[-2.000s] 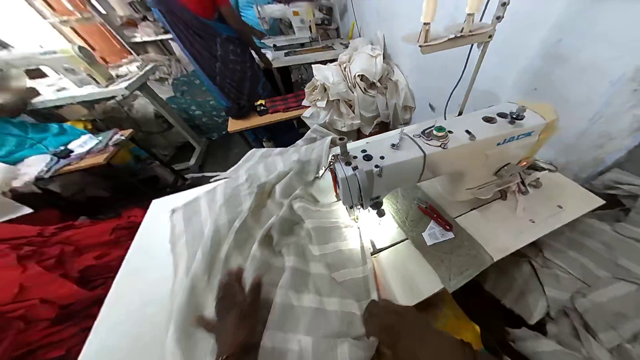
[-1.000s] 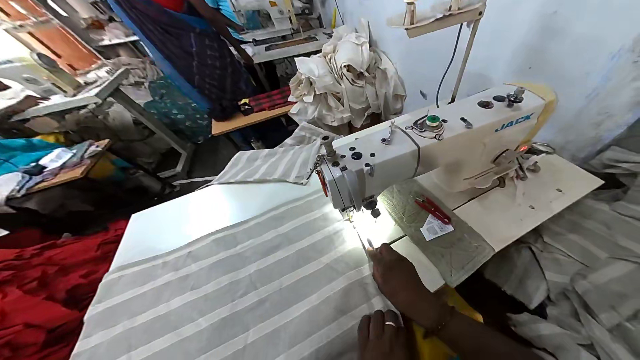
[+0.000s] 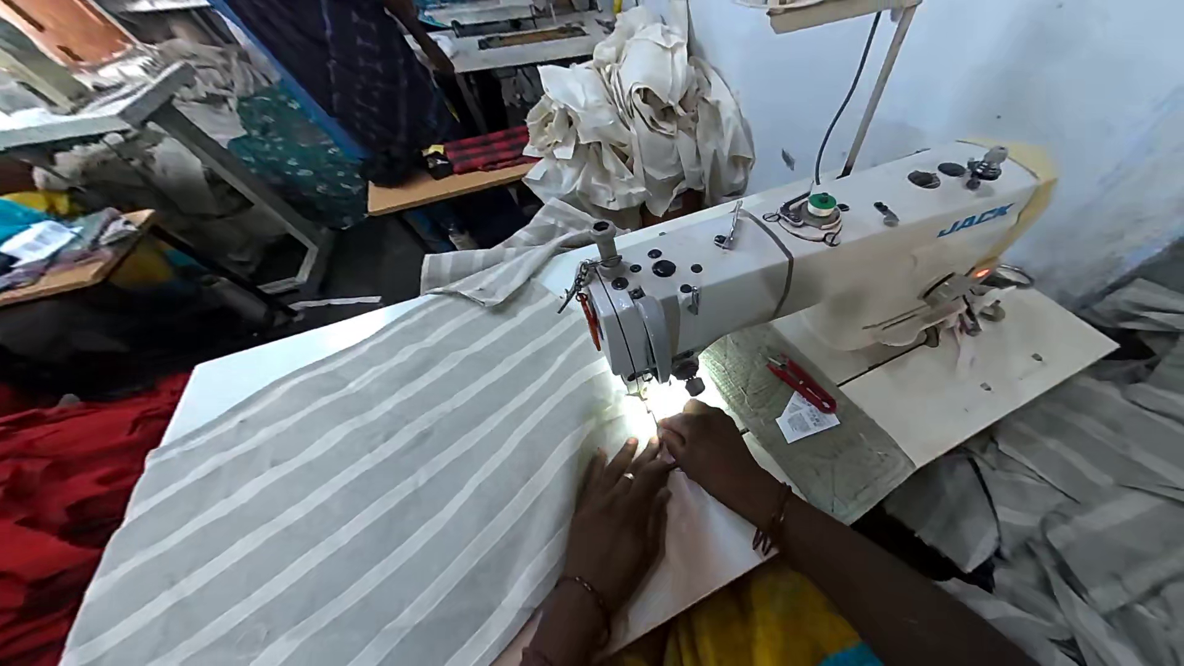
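Grey-and-white striped fabric [image 3: 370,462] lies spread over the left of the sewing table [image 3: 277,356] and runs under the needle area of a white Jack sewing machine [image 3: 721,268]. My left hand [image 3: 620,518] rests on the fabric's right edge, fingers apart, just in front of the lit needle. Close beside it, my right hand [image 3: 712,453] pinches the fabric edge near the presser foot, which is mostly lost in glare. Red thread snips [image 3: 801,384] and a small printed label [image 3: 807,418] lie on the machine bed to the right.
A cream fabric heap [image 3: 647,120] stands behind the machine. A person [image 3: 342,74] is at the back left, near a wooden bench [image 3: 444,188]. Red fabric [image 3: 65,499] lies at the far left. More striped fabric [image 3: 1091,499] is piled at right. A thread stand [image 3: 865,102] rises behind.
The striped fabric, bunched two seconds ago, now lies spread flat. Since one second ago, my left hand has moved forward beside my right hand near the needle.
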